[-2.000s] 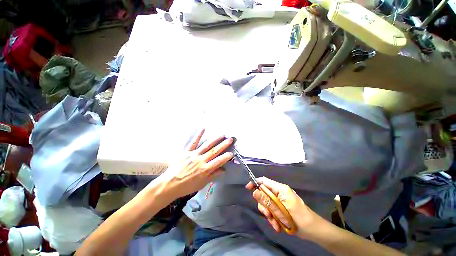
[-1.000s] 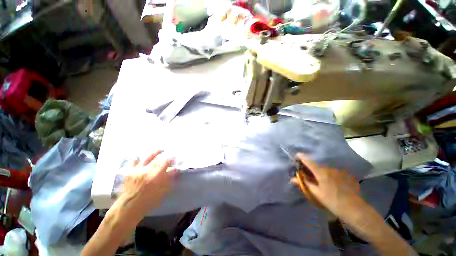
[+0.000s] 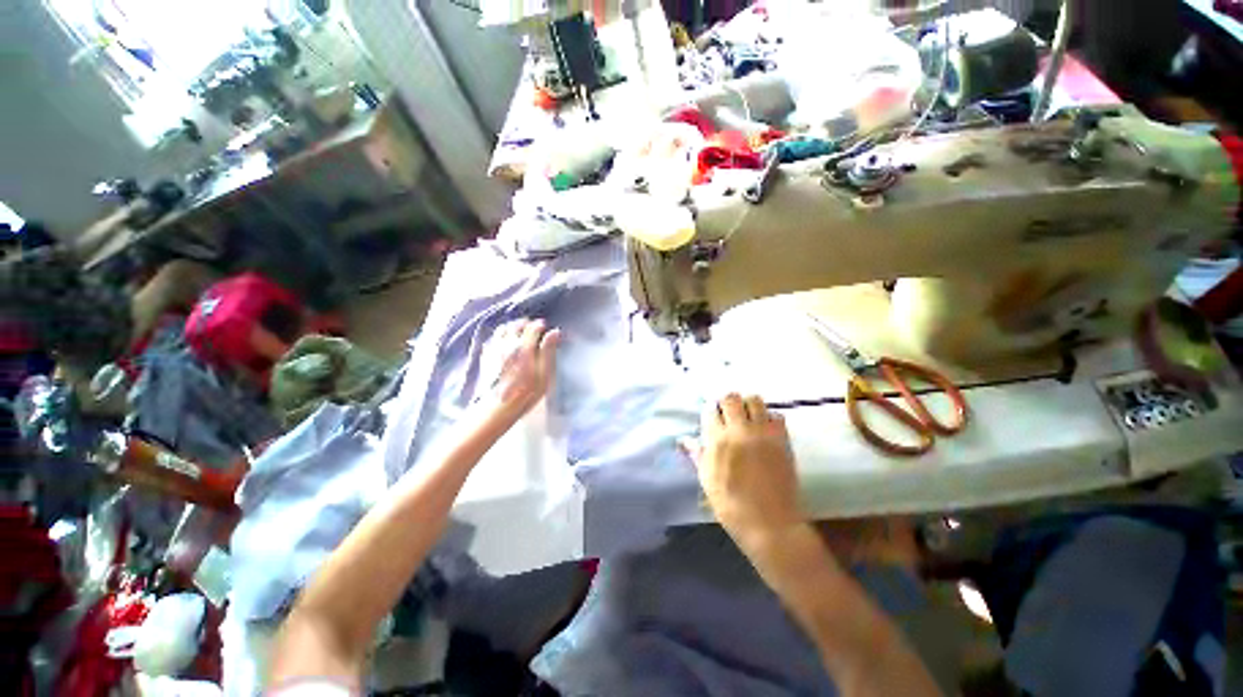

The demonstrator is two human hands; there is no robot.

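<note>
The light grey-blue garment panel lies on the white table left of the needle, bunched at its far left part and hanging over the front edge. My left hand rests on the bunched cloth, fingers bent; whether it pinches the cloth is unclear. My right hand lies at the panel's right edge, just in front of the needle area, fingers close together; its grip is not clear. The orange-handled scissors lie on the machine bed, right of my right hand. The cream sewing machine stands behind them, its needle end above the panel's edge.
Light blue cloth is heaped left of the table. A pinkish-red item and an olive bundle lie beyond it. Red cloth is behind the machine. A control panel is at right. Another table with machines stands at back left.
The scissors left my right hand and lie on the bed. The panel has shifted left, off the bed's right part. My left hand moved farther back; my right hand moved left. The view has turned up and left.
</note>
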